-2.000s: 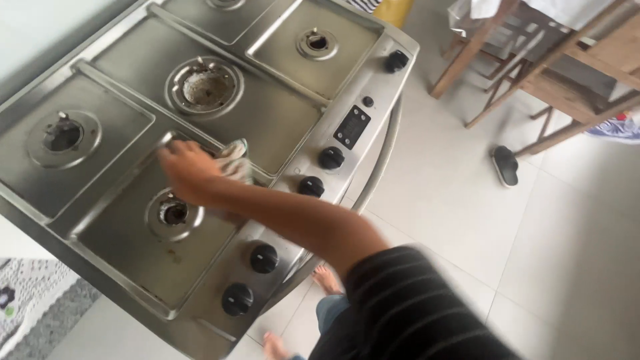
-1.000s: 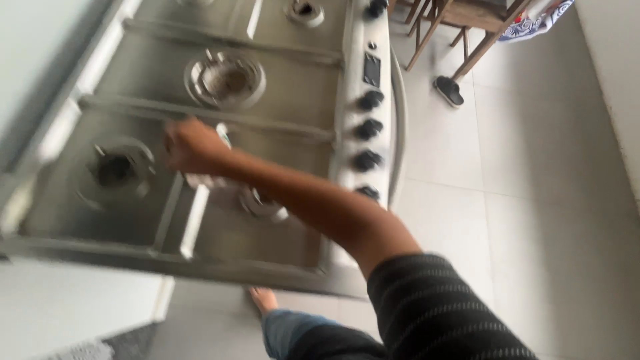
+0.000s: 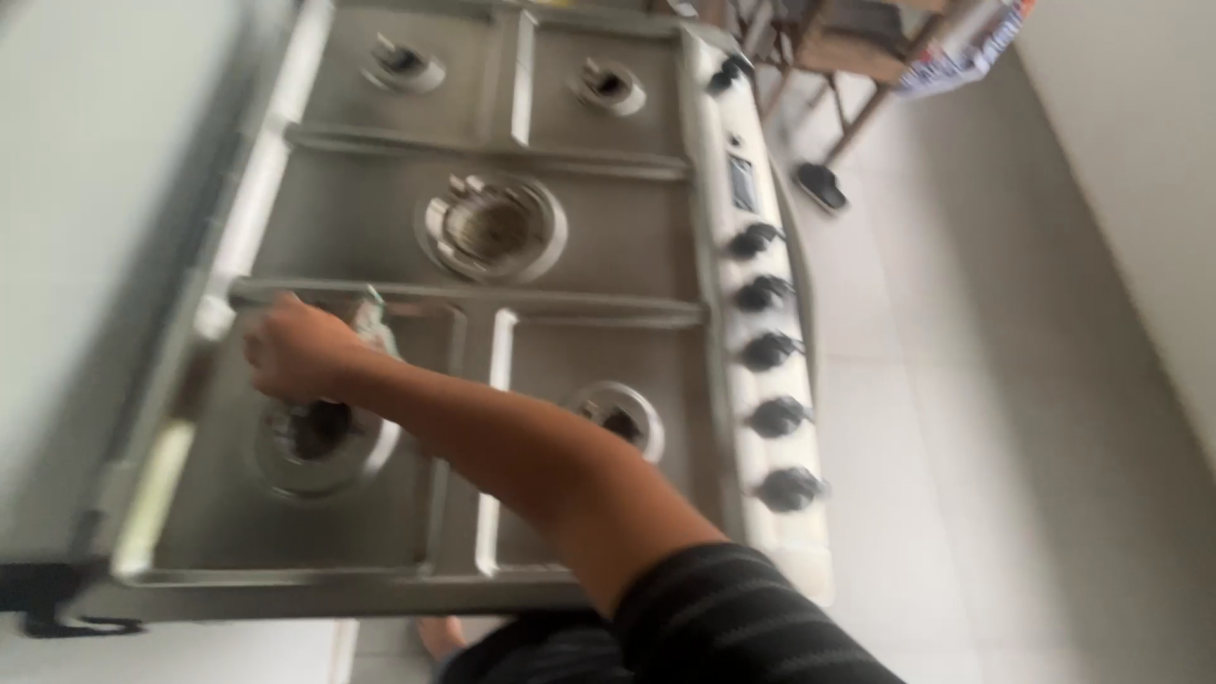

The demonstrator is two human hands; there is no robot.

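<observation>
A stainless steel gas cooktop (image 3: 608,237) fills the left and middle of the head view. My right hand (image 3: 299,350), blurred, is closed on a light patterned cloth (image 3: 375,325) at the panel around the lower-left burner (image 3: 318,437). The cloth pokes out on the right side of the hand; the rest is hidden under it. My forearm crosses over the panel divider and partly covers the lower-right burner (image 3: 627,423). The large central burner (image 3: 492,228) lies up and to the right of the hand. My left hand is out of view.
Several black knobs (image 3: 768,351) line the front panel, with an oven handle (image 3: 803,313) beyond them. A black shoe (image 3: 820,186) lies on the tiled floor by wooden chair legs (image 3: 860,128). A pale wall stands close on the left; a bare foot shows below.
My right hand, with the cloth, has moved from the panel of the front burner to the rear burner's panel beside it, away from the knobs. The view has turned.
</observation>
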